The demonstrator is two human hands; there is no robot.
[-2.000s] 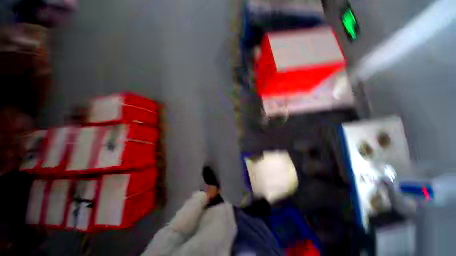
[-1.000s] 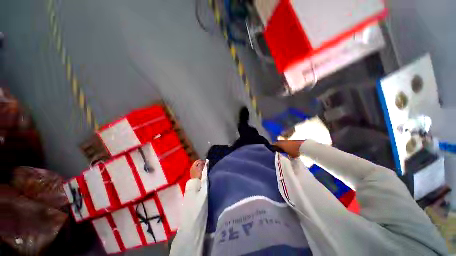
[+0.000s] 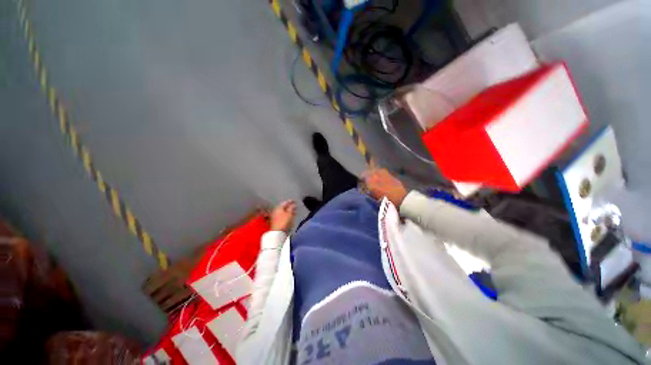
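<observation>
My left hand (image 3: 283, 215) hangs by my left side with fingers partly curled, beside the bundled red covers (image 3: 246, 249). These have white faces and thin strings and sit at the lower left. My right hand (image 3: 384, 185) is in front of my waist on the right, fingers bent. Both hands are small and blurred, and I cannot tell if either holds anything. A thick white-faced red block (image 3: 475, 128) lies on the side table at the upper right, away from my hands.
Blue and black cables (image 3: 378, 60) lie at the top. Yellow-black tape (image 3: 321, 75) runs along the grey floor. The white, blue-edged bench (image 3: 587, 171) with round wells is at the right. A wooden pallet edge (image 3: 170, 284) shows lower left. Dark reddish wrapped goods (image 3: 93, 349) are at the left.
The view has turned and moved forward. The pallet bundles have slid to the lower left, and more cables show at the top. My right hand is now farther from the seat.
</observation>
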